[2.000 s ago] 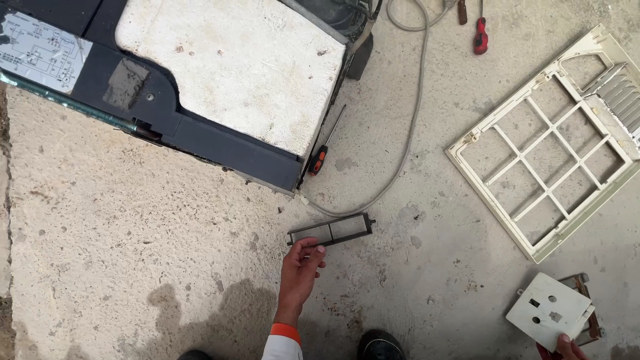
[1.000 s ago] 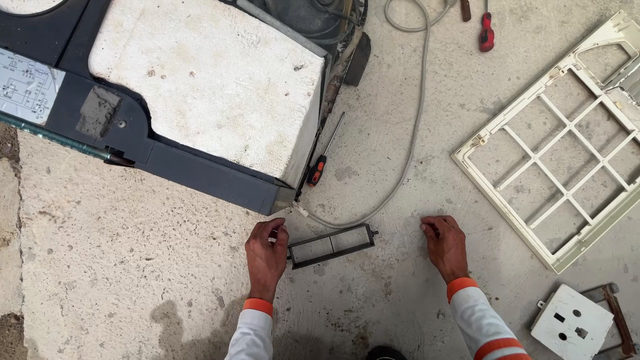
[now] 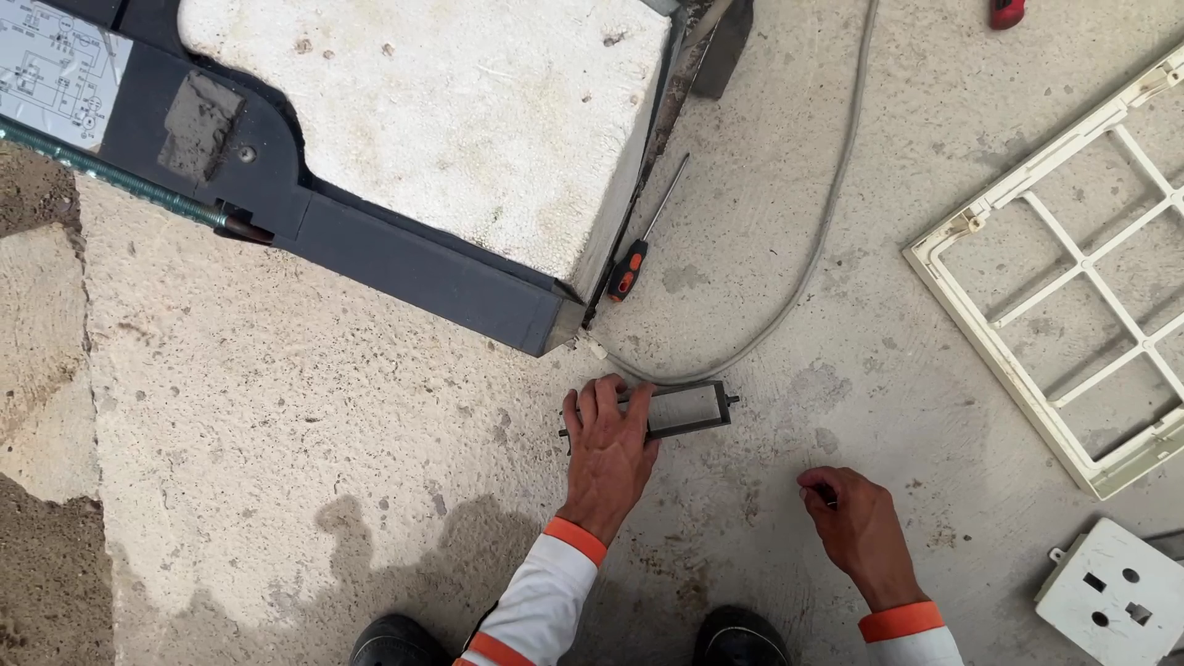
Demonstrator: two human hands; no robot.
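Observation:
My left hand (image 3: 609,453) lies over the left part of a narrow dark rectangular frame (image 3: 689,409) on the concrete, its fingers over the long edges. A small pin sticks out at each end of the frame. To the right and lower, my right hand (image 3: 856,527) hovers with thumb and fingertips close together; whether something small sits between them cannot be told. Above the frame, a grey cable (image 3: 823,250) curves over the floor beside a black and orange screwdriver (image 3: 629,270).
A dark appliance housing (image 3: 416,264) with a white foam block (image 3: 444,120) fills the upper left. At the right lie a cream plastic grille (image 3: 1008,388) and a white plate with holes (image 3: 1110,592). A red tool handle (image 3: 1006,11) is at the top, my shoes (image 3: 740,636) at the bottom.
My left hand has moved from beside the frame's left end onto it. Two seconds ago a hand was at the white plate; a second later my right hand was away from it.

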